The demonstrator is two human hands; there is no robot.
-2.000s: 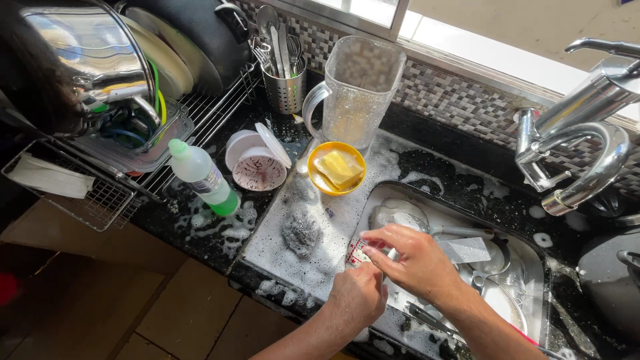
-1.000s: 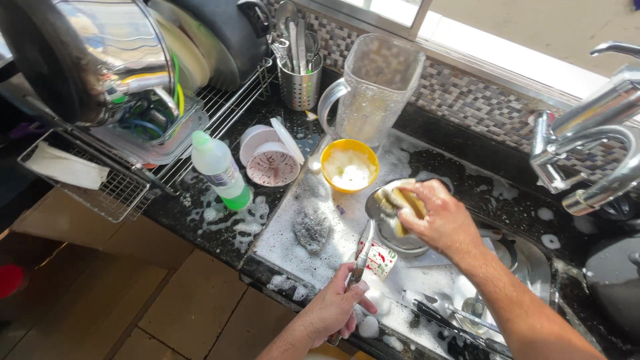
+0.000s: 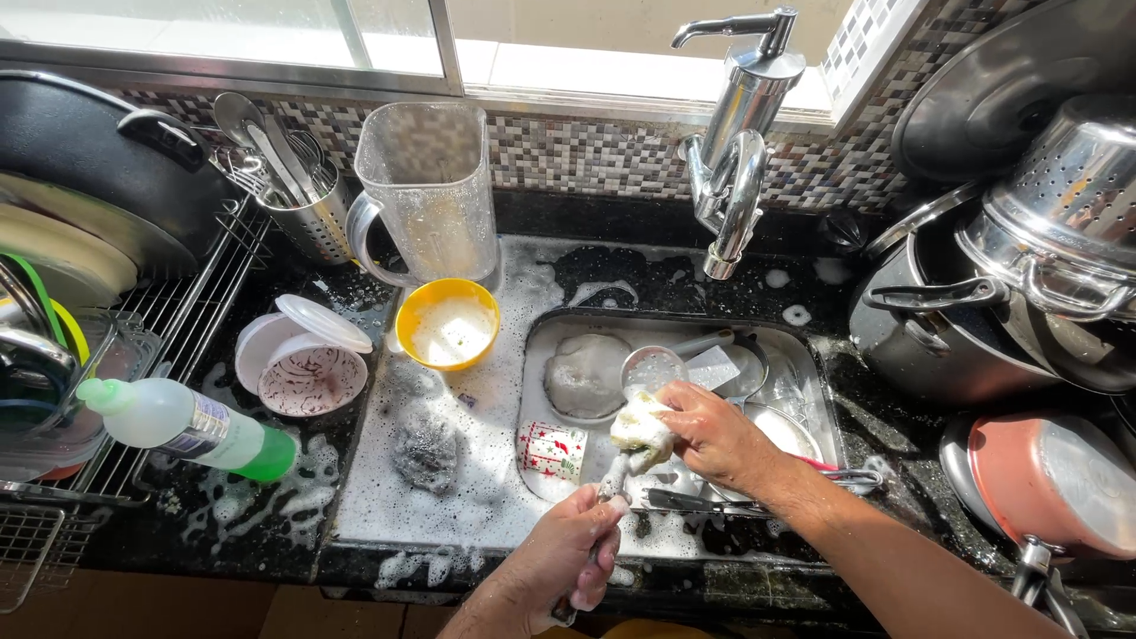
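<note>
My left hand (image 3: pixel 577 555) grips the handle of a soapy utensil (image 3: pixel 614 475), its type hidden by foam and the sponge. My right hand (image 3: pixel 714 430) holds a foamy sponge (image 3: pixel 642 433) around the utensil's upper end. Both hands are over the near part of the sink (image 3: pixel 530 355). Left of the sponge, a white cup with a red and green pattern (image 3: pixel 550 451) lies in the sink. Behind it are a round soapy dish (image 3: pixel 586 377), a small strainer (image 3: pixel 652 368) and more utensils. A yellow bowl of suds (image 3: pixel 448 325) stands on the foamy counter.
A clear pitcher (image 3: pixel 430 195) stands behind the bowl. Steel wool (image 3: pixel 426 453), white plastic containers (image 3: pixel 311 368) and a green soap bottle (image 3: pixel 191 430) are at left, beside the dish rack (image 3: pixel 204 302). The faucet (image 3: pixel 737 177) rises behind the sink; pots (image 3: pixel 950 319) crowd the right.
The sponge was in the yellow bowl two seconds ago and is now in my right hand, brought against the utensil. The patterned cup has gone from near my left hand into the sink. The view has shifted right.
</note>
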